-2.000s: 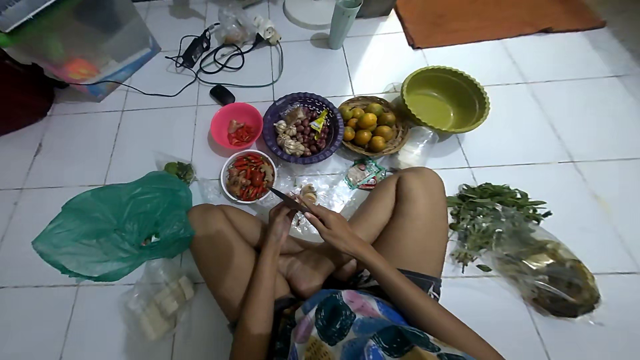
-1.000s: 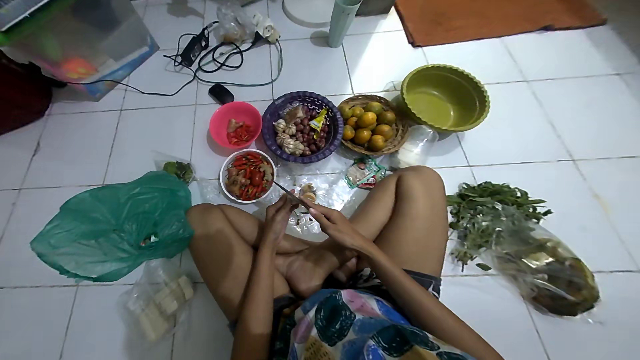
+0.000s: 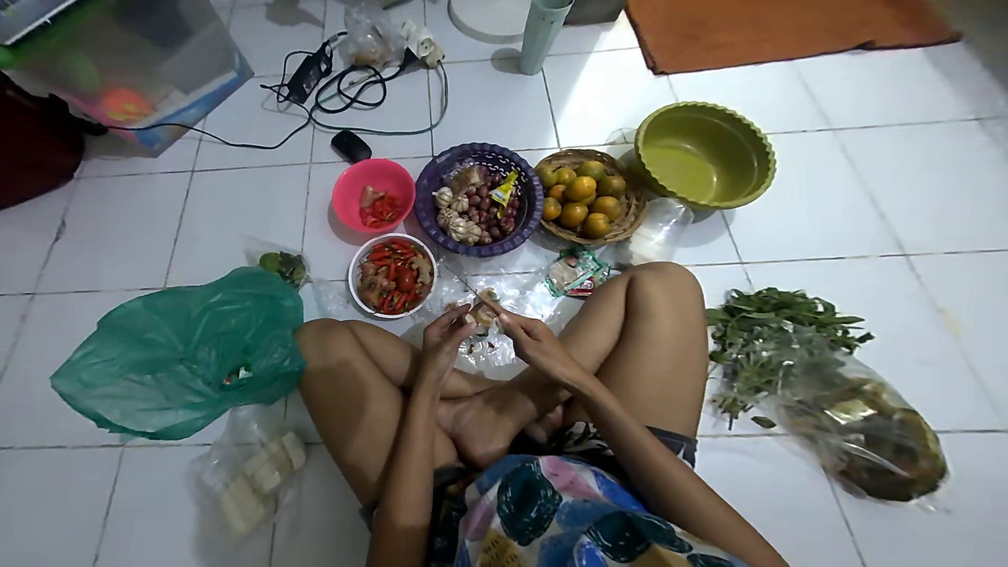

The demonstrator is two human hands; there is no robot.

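Note:
My left hand (image 3: 445,335) holds a small pale piece, perhaps a garlic clove, between its fingertips, above a clear plastic sheet (image 3: 504,358) with scraps on it. My right hand (image 3: 531,335) grips a knife (image 3: 465,280), whose thin blade points up and left, close to the left fingertips. Just beyond the hands, a white-rimmed bowl (image 3: 394,277) holds red chillies and a tomato. Behind it are a pink bowl (image 3: 346,189) with cut red pieces and a purple basket (image 3: 531,201) of garlic bulbs, shallots and a yellow packet.
A wicker basket (image 3: 634,216) of orange-green citrus fruits and an olive-green basin (image 3: 705,153) stand behind right. A green plastic bag (image 3: 181,354) and bagged white blocks (image 3: 264,476) lie at left. Leafy greens (image 3: 756,339) and a filled clear bag (image 3: 874,433) lie at right. Cables (image 3: 354,98) lie farther back.
The knife, earlier pointing toward the chilli bowl's edge, has shifted and turned more upright between my hands. Both hands remain close together over the plastic sheet.

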